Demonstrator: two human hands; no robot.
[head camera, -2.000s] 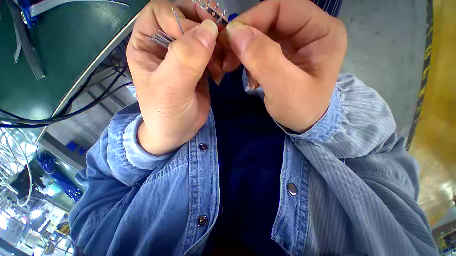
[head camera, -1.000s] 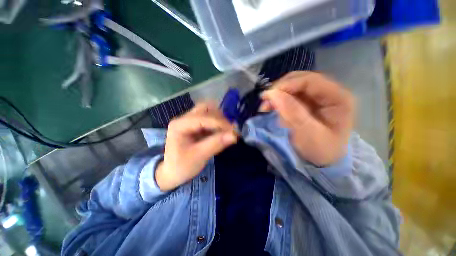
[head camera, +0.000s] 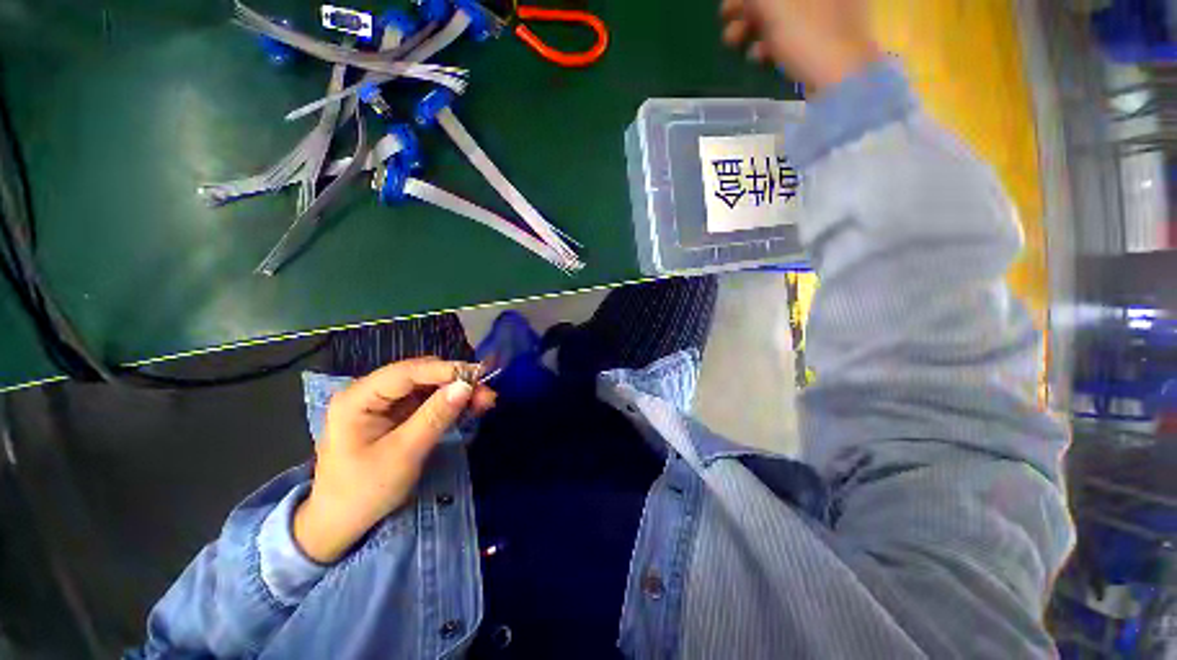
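Observation:
My left hand (head camera: 387, 445) is low in front of my lap, thumb and fingers pinched on a small ribbon cable end (head camera: 483, 375). Only a short silvery tip shows; the rest is hidden by the fingers. My right hand (head camera: 807, 36) is at the top, beyond the clear box, cut off by the frame edge. Nothing shows in its visible fingers, but its grip cannot be told. Grey ribbon cables (head camera: 484, 213) with blue connectors (head camera: 398, 152) lie crossed in a pile on the green mat (head camera: 129, 277).
Scissors with an orange-red loop handle (head camera: 563, 54) lie at the mat's top edge. A clear lidded box (head camera: 674, 194) with a white label (head camera: 742, 184) sits at the mat's front right, partly behind my right sleeve. Black cables (head camera: 52, 329) run down the left side.
My hands have parted. My right hand has moved up and away past the box; my left stays low with its pinch. The view has shifted, showing more of the mat, the pile and the scissors.

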